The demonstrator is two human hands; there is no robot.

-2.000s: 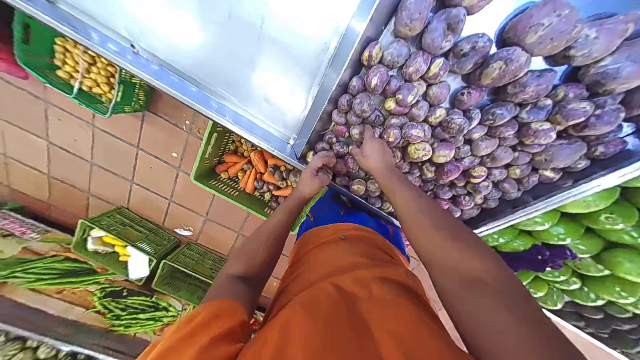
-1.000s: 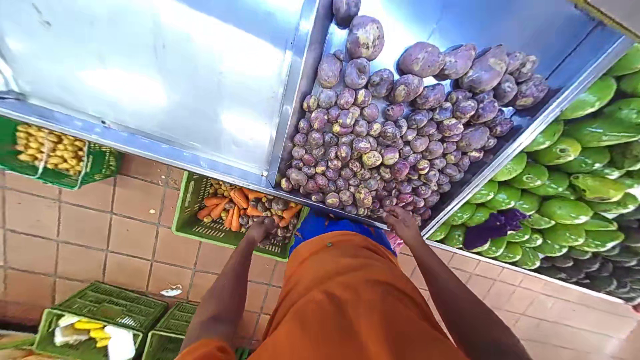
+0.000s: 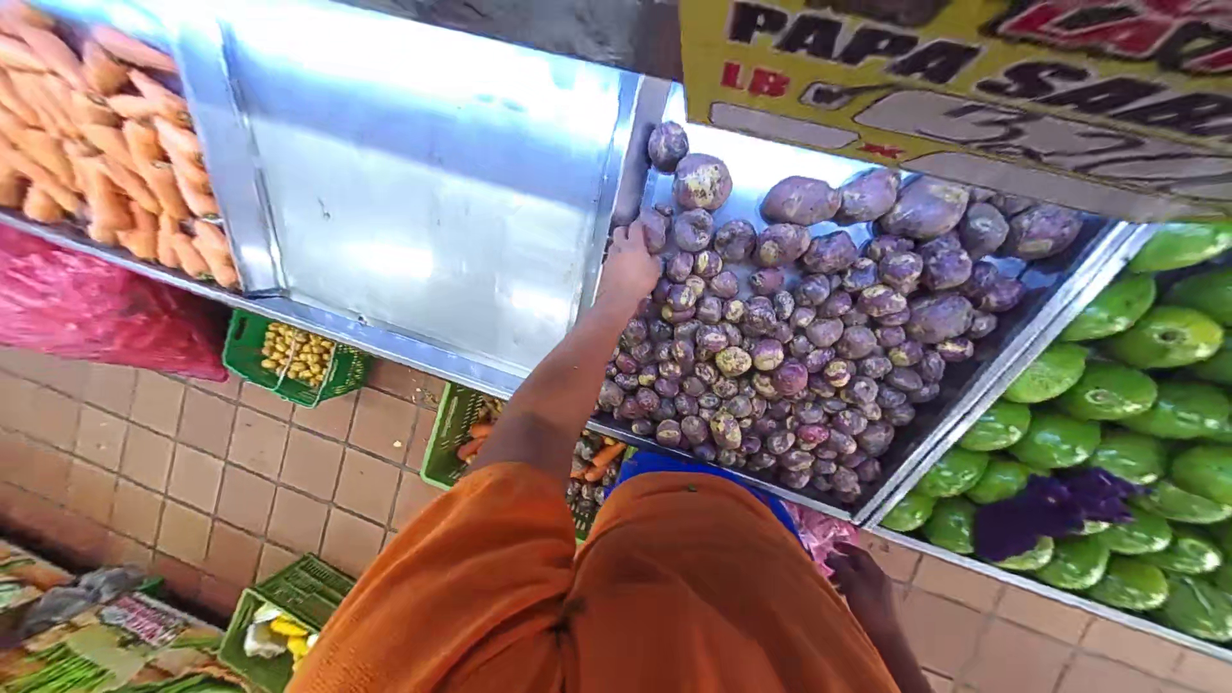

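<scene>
My left hand reaches into the metal bin of purple potatoes, at its left wall, with its fingertips against a purple potato; whether it grips that potato is not plain. Smaller potatoes lie toward the near edge, larger ones toward the back. My right hand is low at the right, outside the bin's front edge, next to a pink plastic bag. Its fingers are dark and partly hidden, so its hold on the bag cannot be told.
Left of the potatoes are a bare metal bin and carrots. Green vegetables fill the right side. A yellow price sign hangs over the back. Green crates stand on the tiled floor, and a red sack lies left.
My left hand has moved from above the carrot crate up to the left wall of the potato bin. My right hand has left the bin's front edge and is lower, beside the pink bag.
</scene>
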